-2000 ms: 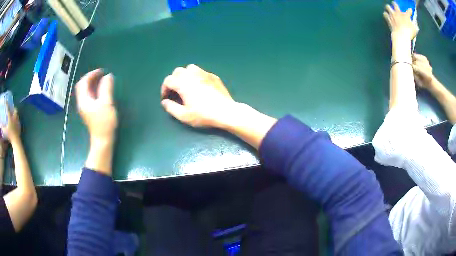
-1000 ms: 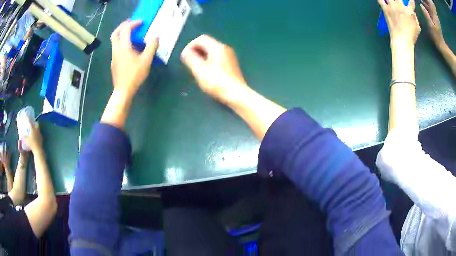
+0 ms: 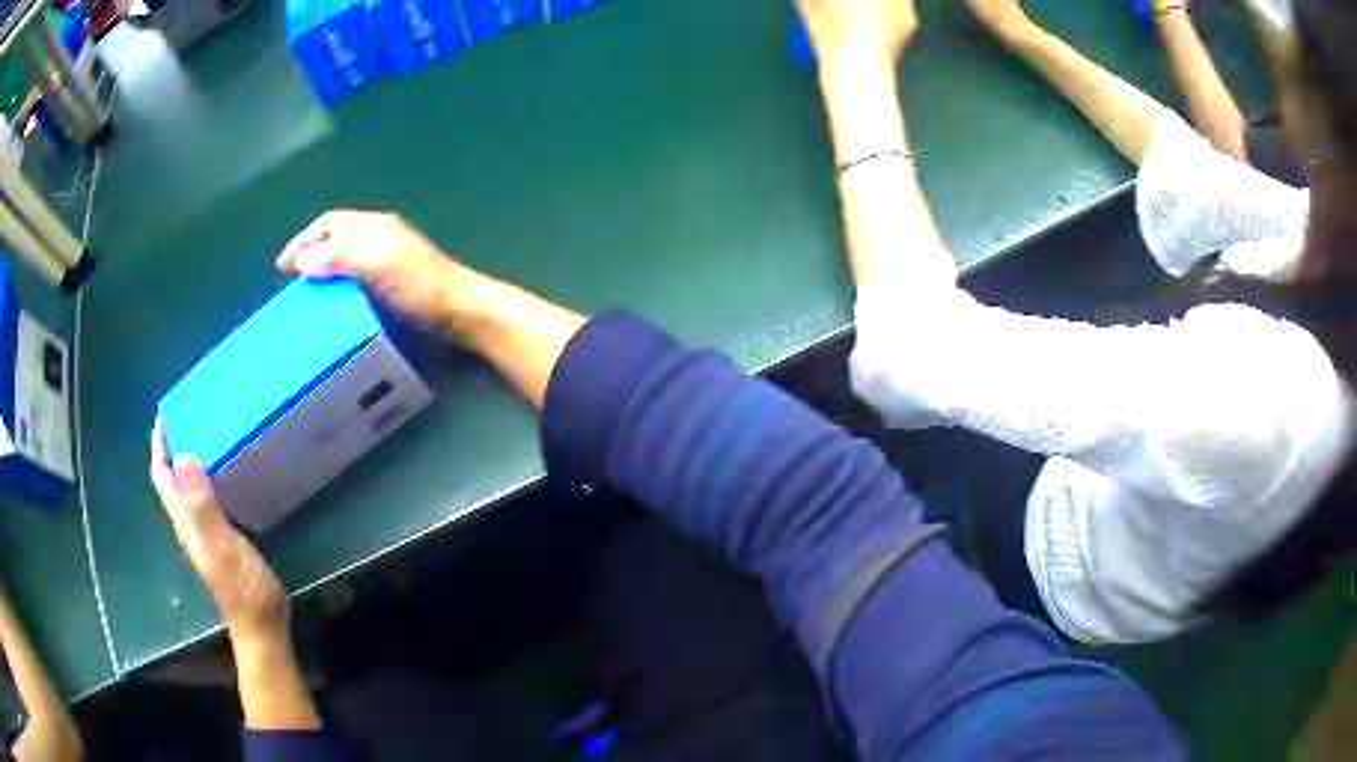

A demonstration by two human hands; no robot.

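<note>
A closed retail box (image 3: 283, 372), blue on top with a white side bearing small dark icons, is at the near left of the green table. My left hand (image 3: 223, 551) grips its near left end, with the thumb on the white side. My right hand (image 3: 380, 268) is on its far right end, with the fingers over the corner. Whether the box rests fully on the table or is slightly raised, I cannot tell.
A row of blue boxes (image 3: 432, 33) stands at the far side. Another blue and white box (image 3: 36, 387) is at the left edge. Cream posts (image 3: 37, 216) rise at upper left. A person in white sleeves (image 3: 1012, 350) works to my right. Part of an arm shows at lower left.
The box, earlier at the upper left by my left hand, is now nearer to me, between both hands. My right hand has taken hold of it. The view has turned right.
</note>
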